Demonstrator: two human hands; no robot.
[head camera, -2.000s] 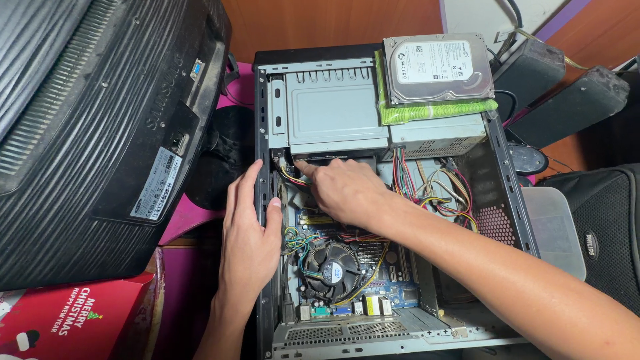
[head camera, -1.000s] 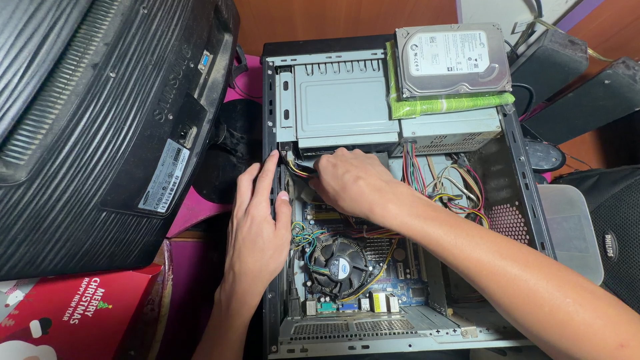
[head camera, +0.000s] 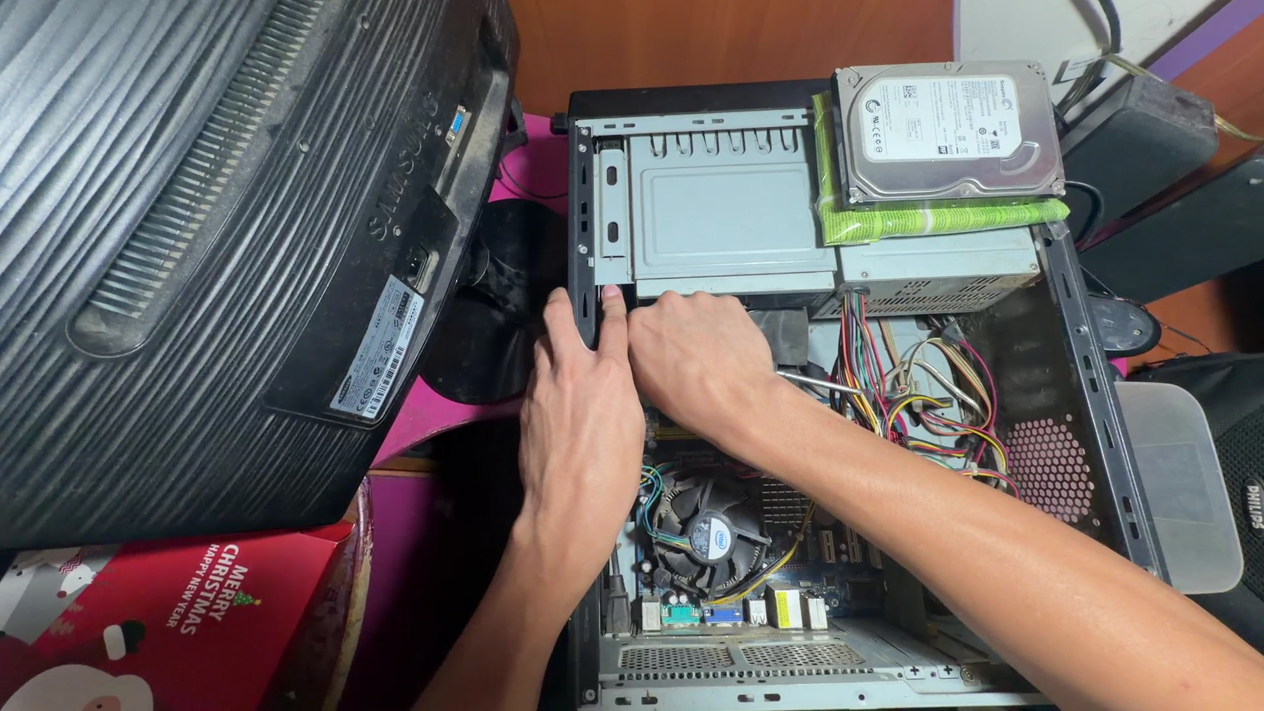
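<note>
The open desktop computer case (head camera: 585, 227) lies with its inside showing. My left hand (head camera: 583, 425) grips its left metal rail, with the thumb on the inner side and fingers outside. Just beside it, my right hand (head camera: 696, 360) is curled below the drive bay cage (head camera: 736, 212); its fingertips and anything between them are hidden. A thin metal rod (head camera: 820, 382) shows behind my right wrist; whether the hand holds it cannot be told. Under my forearm are the CPU cooler fan (head camera: 713, 538) and the motherboard. Bundled power cables (head camera: 857, 346) hang from the power supply (head camera: 938, 272).
A hard disk drive (head camera: 948, 133) rests on a green padded wrap (head camera: 938, 217) atop the case. A black Samsung monitor (head camera: 247, 247) stands close on the left, above a red Christmas box (head camera: 267, 612). Dark speakers (head camera: 1141, 138) and a translucent plastic container (head camera: 1180, 484) are at the right.
My right hand has drawn in from an outstretched finger to a curled pose, close beside my left hand. My left fingers have moved up along the rail.
</note>
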